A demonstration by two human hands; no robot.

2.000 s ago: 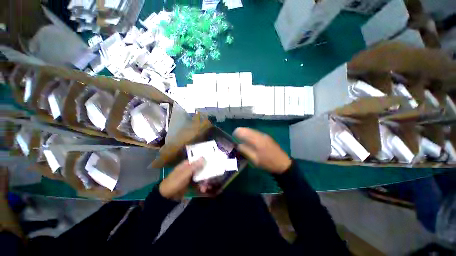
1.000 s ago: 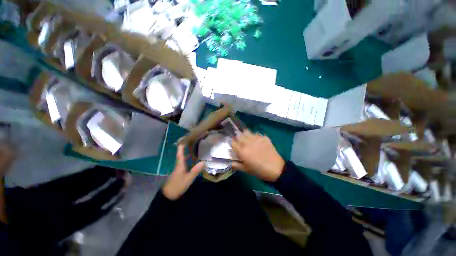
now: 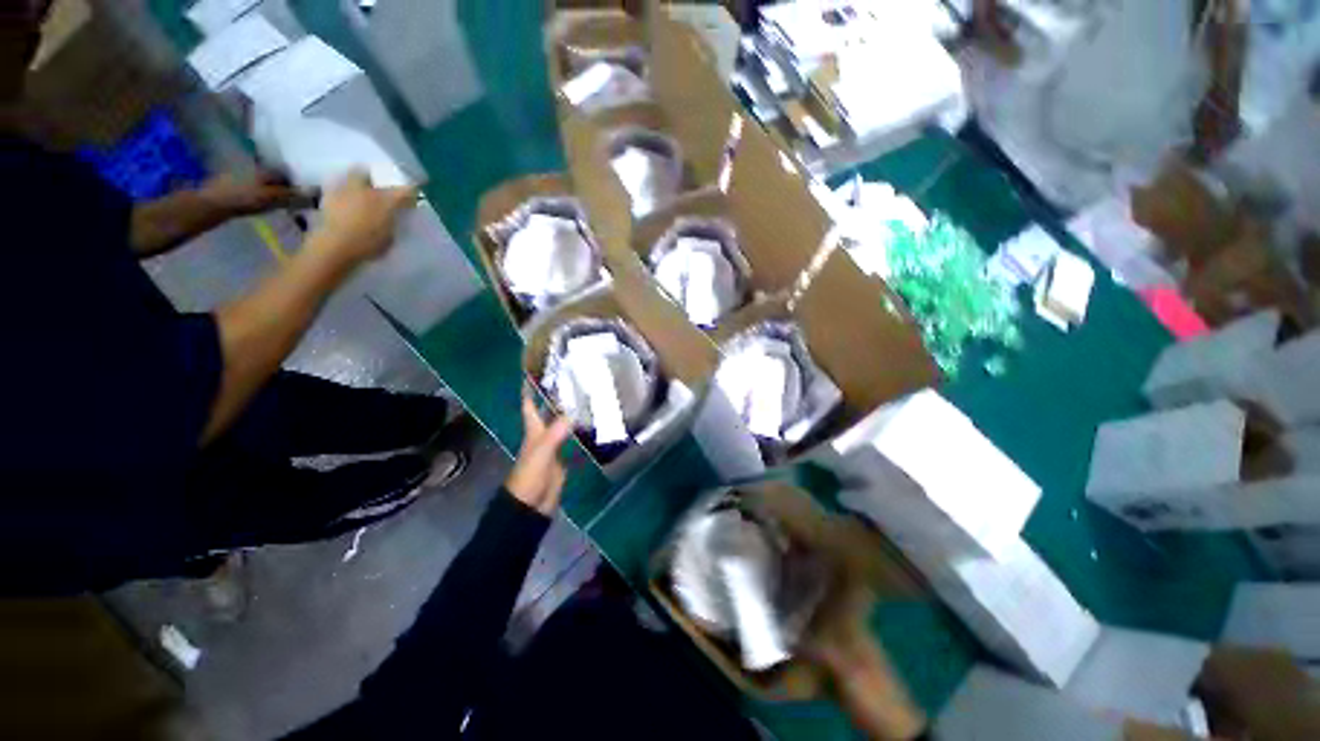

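Note:
My left hand [image 3: 540, 460] is at the near side of an open retail box [image 3: 680, 413], thumb raised against its wall, gripping nothing that I can see. That box holds a silvery wrapped product with a white slip [image 3: 605, 391] on top. My right hand [image 3: 873, 680] is blurred and holds the right side of another open retail box [image 3: 832, 507] at the table's near edge. Its wrapped product [image 3: 709, 565] has a white slip [image 3: 753, 608] on top. The right fingertips are hard to make out.
More filled open boxes [image 3: 543, 258] stand in two rows beyond. White accessory boxes [image 3: 941, 471] line up at right, with a green heap [image 3: 948, 290] and white packets behind. Closed white boxes [image 3: 1165, 463] stand far right. Another person [image 3: 275, 282] handles white cartons [image 3: 326, 130] at left.
The view has swung left. My left hand has left the worked box and is at the left row. The worked box, with my right hand on it, now shows a white slip on top.

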